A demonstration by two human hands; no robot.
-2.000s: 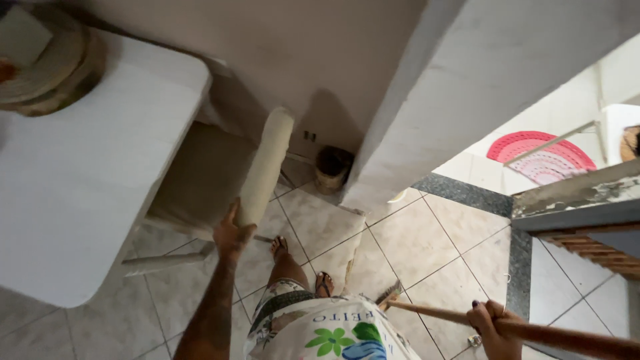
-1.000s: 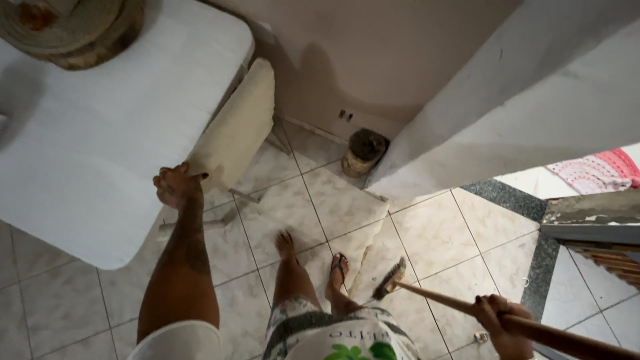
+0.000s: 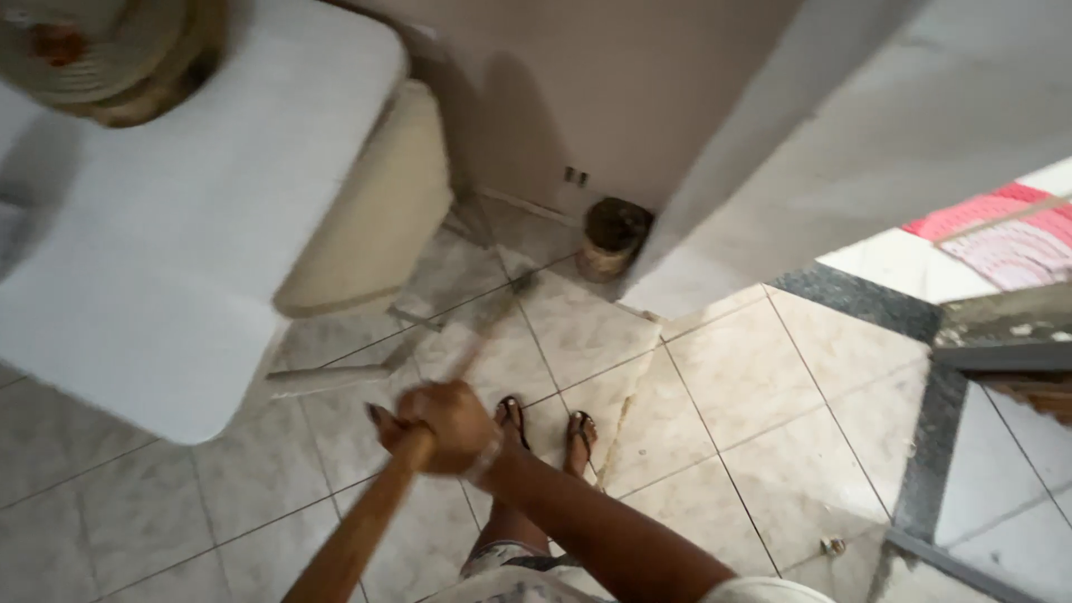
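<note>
My right hand (image 3: pixel 448 427) is wrapped around the wooden handle of a broom (image 3: pixel 360 519), above the tiled floor. One part of the handle runs down to the lower left edge of the view. Beyond the hand the rest of it, blurred, reaches toward the floor by the wall, where a dark smudge may be the broom's head. My left hand is out of view. Left of my right hand stands a white table (image 3: pixel 167 251), with a pale chair (image 3: pixel 377 209) close against its edge.
A round container (image 3: pixel 615 239) stands on the floor between the wall and a white pillar (image 3: pixel 779 201). A round wooden object (image 3: pixel 151 92) sits on the table. My sandalled feet (image 3: pixel 544 431) are on the tiles. A small bit of debris (image 3: pixel 832 546) lies at right, near a dark stone strip (image 3: pixel 921 452).
My left hand has let go of the chair and left the view. The chair now sits closer against the table. My right hand has swung the broom from the right over to the left.
</note>
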